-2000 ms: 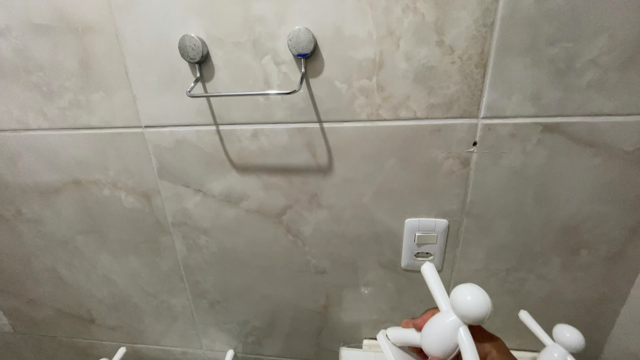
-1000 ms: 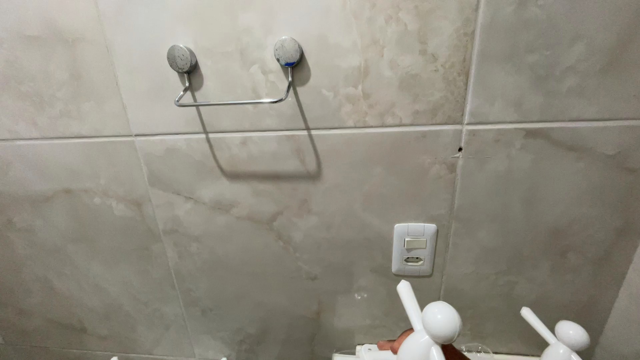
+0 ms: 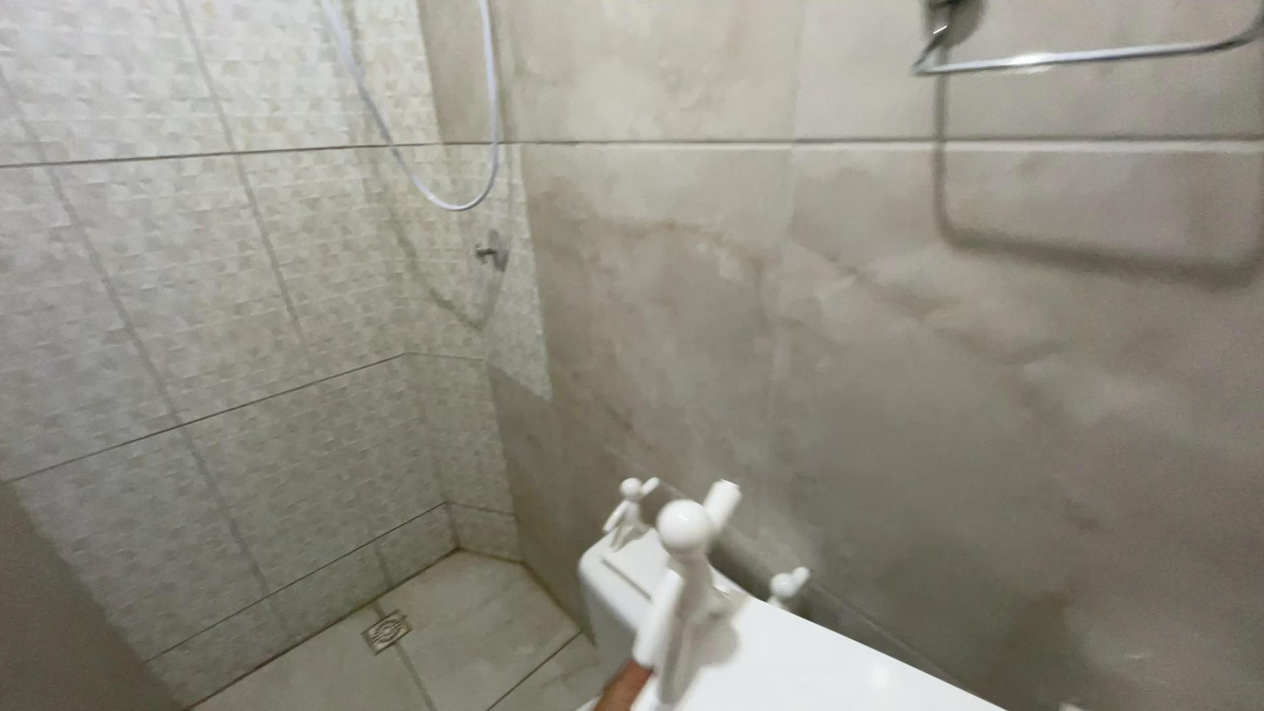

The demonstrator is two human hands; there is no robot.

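Note:
A glossy white stick-figure figurine (image 3: 686,578) with a round head and a raised arm stands out at the bottom centre, slightly blurred. Part of my right hand (image 3: 624,686) shows at its lower leg, apparently gripping it; most of the hand is hidden or cut off by the frame. Under and behind is a smooth white surface (image 3: 839,667), like a toilet cistern lid. A smaller white figurine (image 3: 628,513) is at its far left end. Another white figurine (image 3: 787,587) shows partly beyond the back edge, by the wall. My left hand is not in view.
A chrome towel bar (image 3: 1066,61) is fixed to the marbled tile wall (image 3: 938,395). A white shower hose (image 3: 449,202) hangs in the textured-tile corner above a small wall valve (image 3: 489,255). A square floor drain (image 3: 386,632) lies in the tiled floor at lower left.
The view has swung left, bringing in the shower corner and floor; the wall socket has left the frame. More of the white surface under the figurines shows.

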